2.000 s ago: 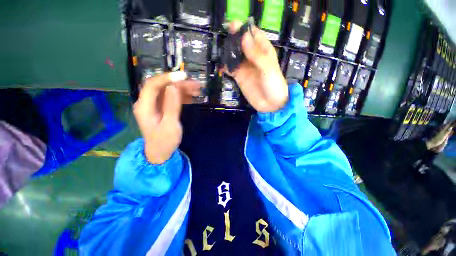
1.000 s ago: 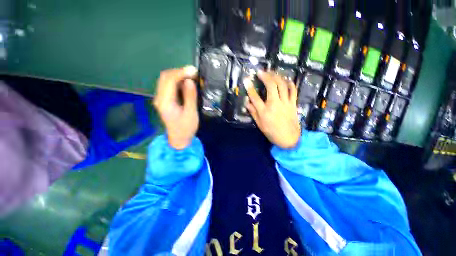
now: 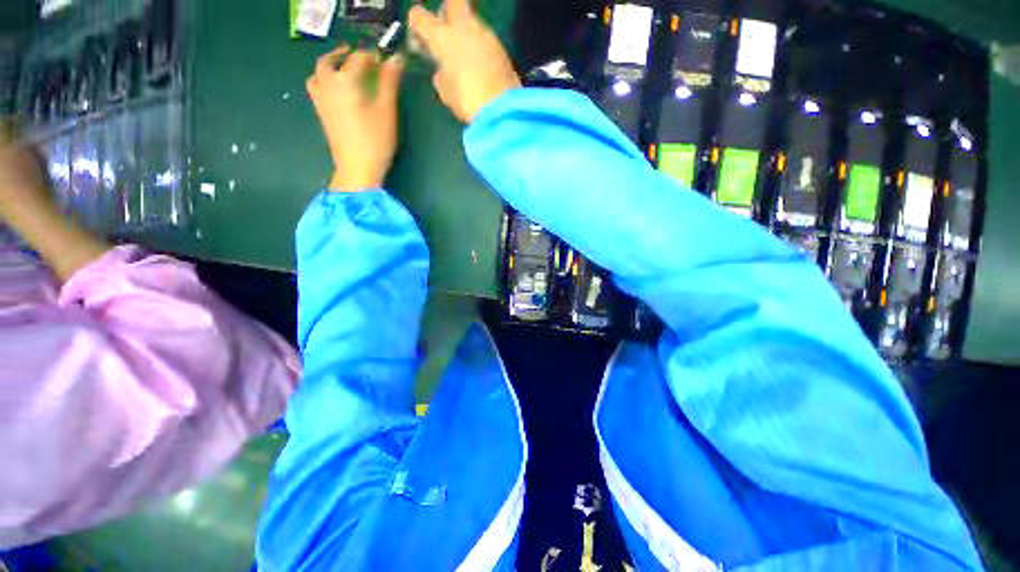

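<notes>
My left hand (image 3: pixel 358 112) is on the green bench at the top, its fingertips just below loose batteries. My right hand (image 3: pixel 464 58) reaches across beside it, fingers blurred. A white-labelled battery with a green edge (image 3: pixel 315 16) and a dark battery (image 3: pixel 371 10) lie at the top edge. A small dark and white piece (image 3: pixel 390 36) shows between the hands; I cannot tell whether either hand grips it. The black phone tray (image 3: pixel 559 326) is at the right, partly hidden by my right sleeve. It holds open-backed handsets, some with green batteries (image 3: pixel 736 177) or white ones (image 3: pixel 630 36).
A person in a pink sleeve (image 3: pixel 145 369) works at the left, their forearm (image 3: pixel 50 212) near another tray of clear and dark pockets (image 3: pixel 123 168). Small white bits (image 3: pixel 208 190) lie on the bench (image 3: pixel 252 229) between that tray and my left hand.
Both hands have left the phone tray and moved up and left to the loose batteries. The view has shifted left, bringing the neighbour's arm and tray into sight.
</notes>
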